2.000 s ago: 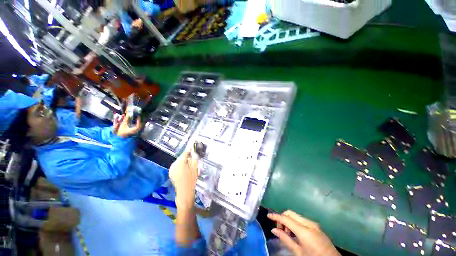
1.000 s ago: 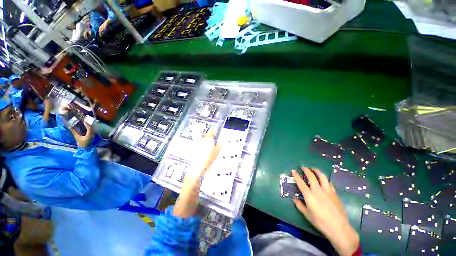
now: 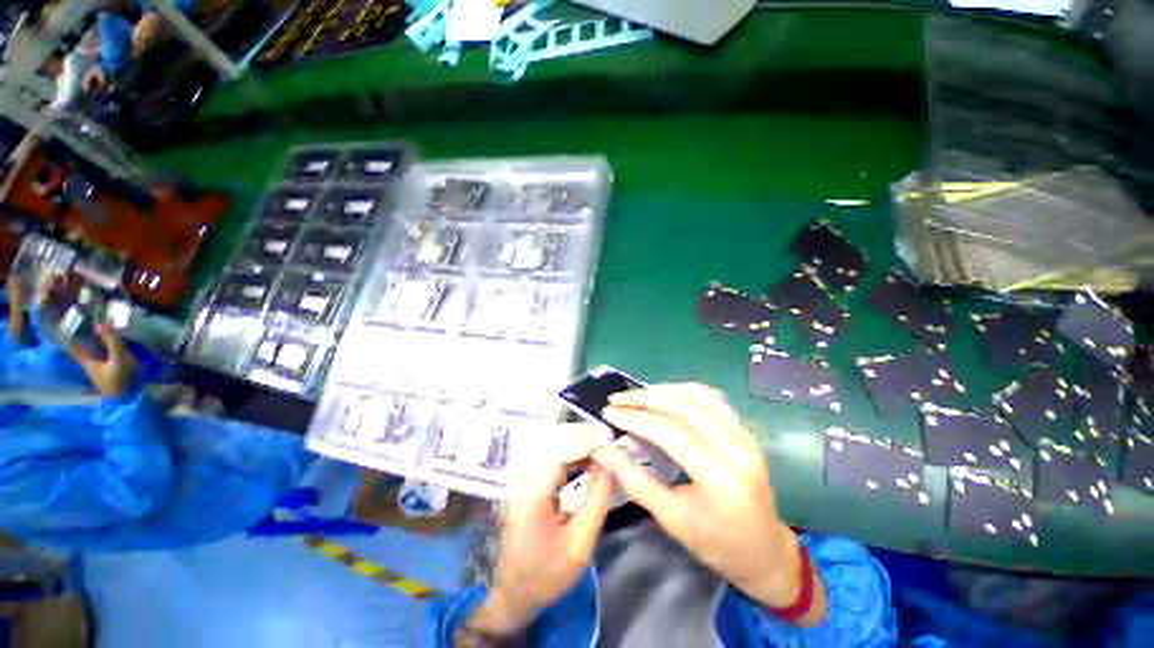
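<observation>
A white sticker sheet with a black rectangle at its upper end (image 3: 600,390) is between my hands, just right of the clear tray's lower right corner. My left hand (image 3: 547,534) pinches at its lower left side. My right hand (image 3: 715,487) lies over its right side, fingers beside the black piece. My fingers hide most of the sheet and anything under it. The clear blister tray (image 3: 589,241) holds silvery boards in two columns, with bare pockets across its lower middle. Several dark film-covered boards (image 3: 873,463) lie spread at right.
A second tray of darker boards (image 3: 332,253) stands at left. Tan sheets in clear plastic (image 3: 1031,241) lie upper right. Light-blue frames (image 3: 570,44) and part of a white bin (image 3: 690,10) are at the back. Another worker's blue sleeve (image 3: 114,468) is at far left.
The sticker sheet has left the clear tray and is now at my hands. My right hand has moved left from the mat, my left hand right from the tray. The view has shifted right.
</observation>
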